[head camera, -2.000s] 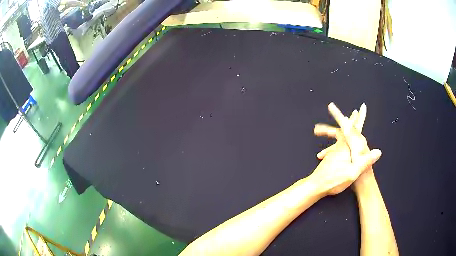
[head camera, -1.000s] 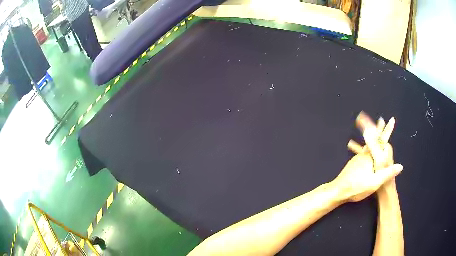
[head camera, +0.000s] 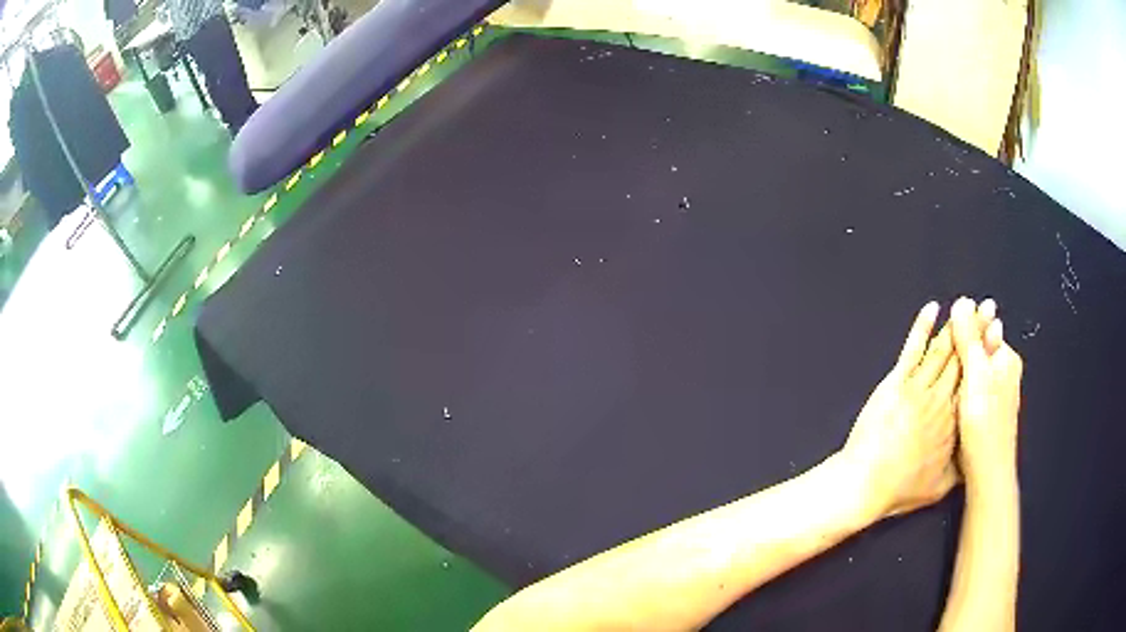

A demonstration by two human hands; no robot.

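Observation:
A black cloth (head camera: 531,321) covers the wide table, with its corner hanging down at the left. Pale thread ends (head camera: 1069,272) and specks lie on it. My left hand (head camera: 911,426) and my right hand (head camera: 988,401) are held together above the cloth at the right, palms against each other, fingers pointing away from me. No object shows in either hand; the space between the palms is hidden.
A padded purple bar (head camera: 352,93) extends above the table's upper left. A yellow-framed trolley (head camera: 124,580) stands on the floor at lower left. A garment rack (head camera: 74,148) and a person in dark trousers (head camera: 220,68) are at upper left. Cream panels (head camera: 957,68) lie beyond the far edge.
My hands were crossed with fingers spread; now they lie side by side, palms together, fingers straighter. The view has shifted, so the hands and table sit differently in the picture.

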